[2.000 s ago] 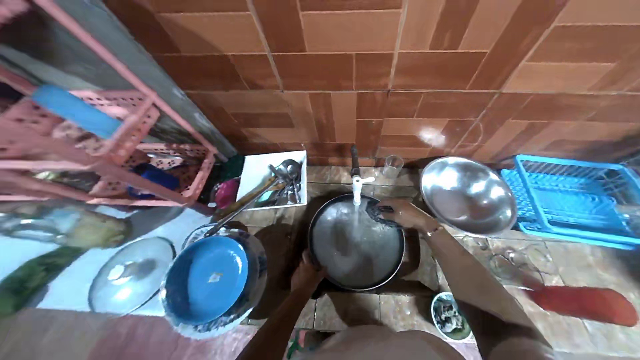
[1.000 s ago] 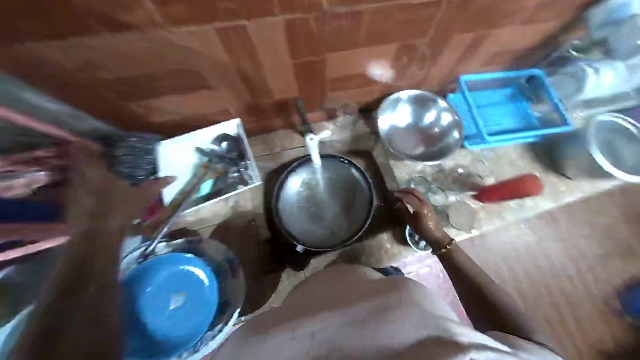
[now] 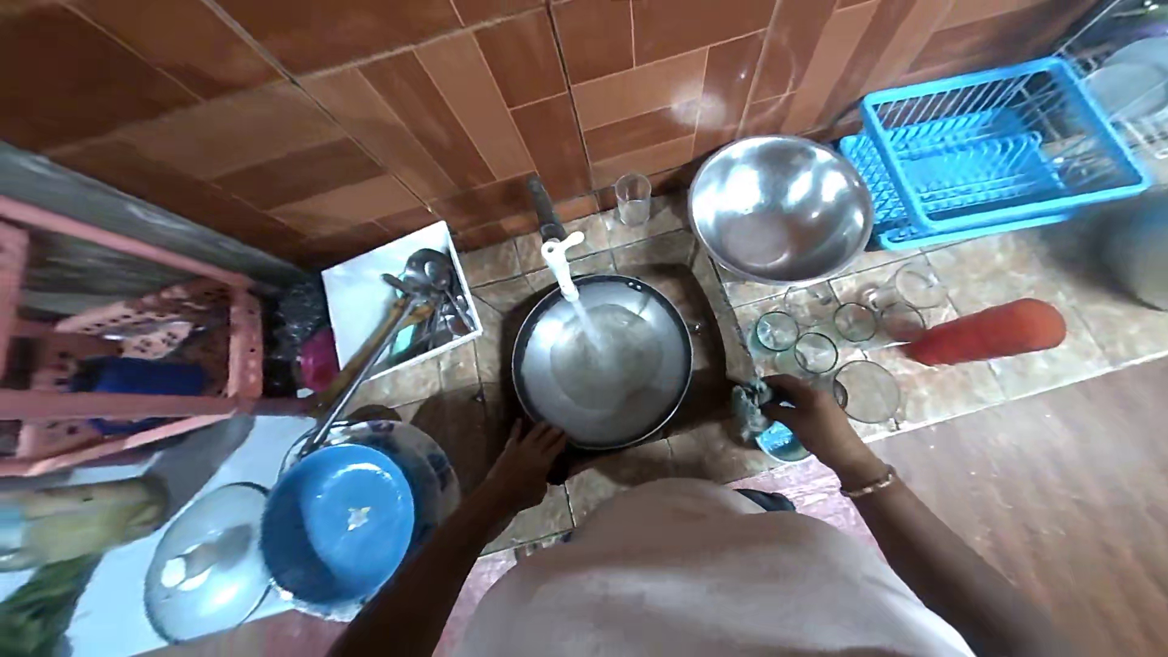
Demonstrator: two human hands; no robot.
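A round dark-rimmed metal pan (image 3: 602, 365) stands under a white tap (image 3: 559, 260), and water runs from the tap into it. My left hand (image 3: 529, 461) rests with its fingers at the pan's lower left rim, by what looks like its handle. To the right of the pan, my right hand (image 3: 808, 415) grips a wet grey scrubbing cloth or pad (image 3: 752, 407). Just below that hand sits a small tub (image 3: 782, 442) with something blue in it. Several drinking glasses (image 3: 815, 352) stand close to the right hand.
A steel bowl (image 3: 781, 208) and a blue plastic dish rack (image 3: 1013, 219) line the wall at right, with a red bottle-shaped thing (image 3: 990, 331) before them. At left are a white utensil tray (image 3: 461, 274), a blue basin (image 3: 338, 525), a glass lid (image 3: 208, 561) and a pink rack (image 3: 246, 338).
My left hand has come from the far left to the pan's rim. My right hand, empty-looking a second ago beside the small tub, now holds the grey pad.
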